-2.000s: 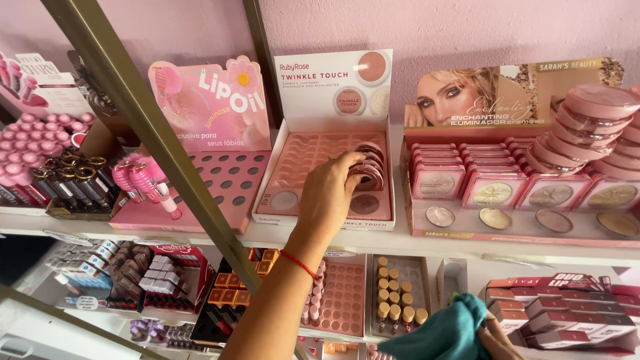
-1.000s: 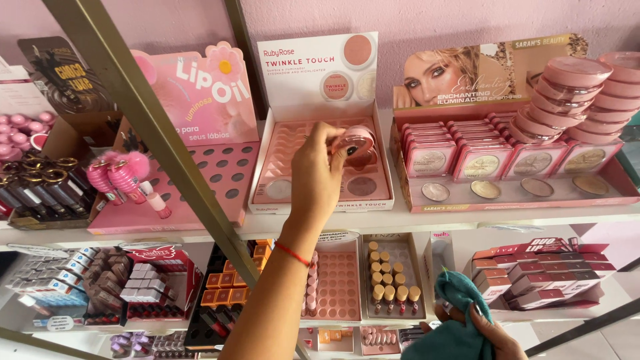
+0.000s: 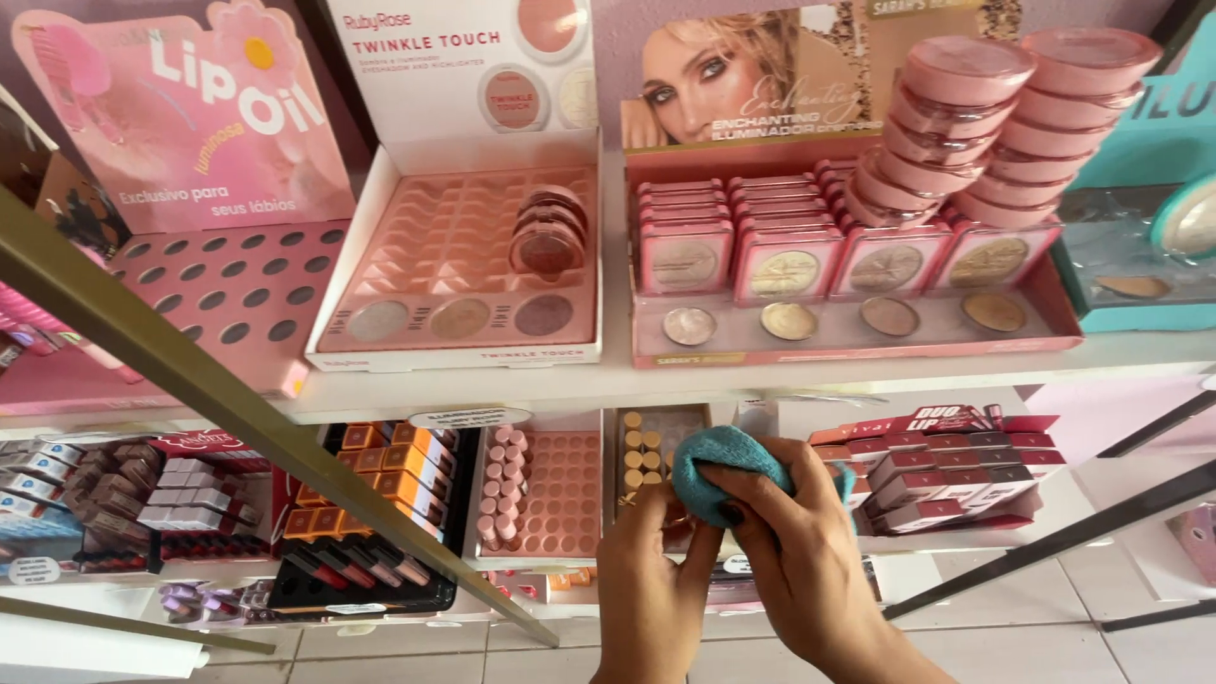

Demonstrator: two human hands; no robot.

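Observation:
My right hand (image 3: 793, 532) grips a teal cloth (image 3: 727, 470) in front of the lower shelf. Close against it on the left is my left hand (image 3: 655, 570), fingers curled near the cloth; whether something lies between the hands is hidden. Above and to the left, a Ruby Rose Twinkle Touch display tray (image 3: 456, 247) stands on the upper shelf, with several round compacts (image 3: 549, 233) in its right column and three round testers along its front. To its right, an illuminator display box (image 3: 855, 353) holds rows of square compacts (image 3: 684, 261), and stacked round pink compacts (image 3: 959, 123) rest on top.
A pink lip oil display (image 3: 218, 275) with round holes stands at left. A metal frame bar (image 3: 285, 432) crosses diagonally before the shelves. On the lower shelf are orange boxes (image 3: 404, 465), a pink-capped tube tray (image 3: 560, 484) and a duo lip box display (image 3: 950, 475). The white shelf edge (image 3: 456, 389) runs across.
The hand with the red wristband was at the Twinkle Touch tray holding a compact; it has come down beside the other hand at the cloth. Compacts now sit in the tray's right column.

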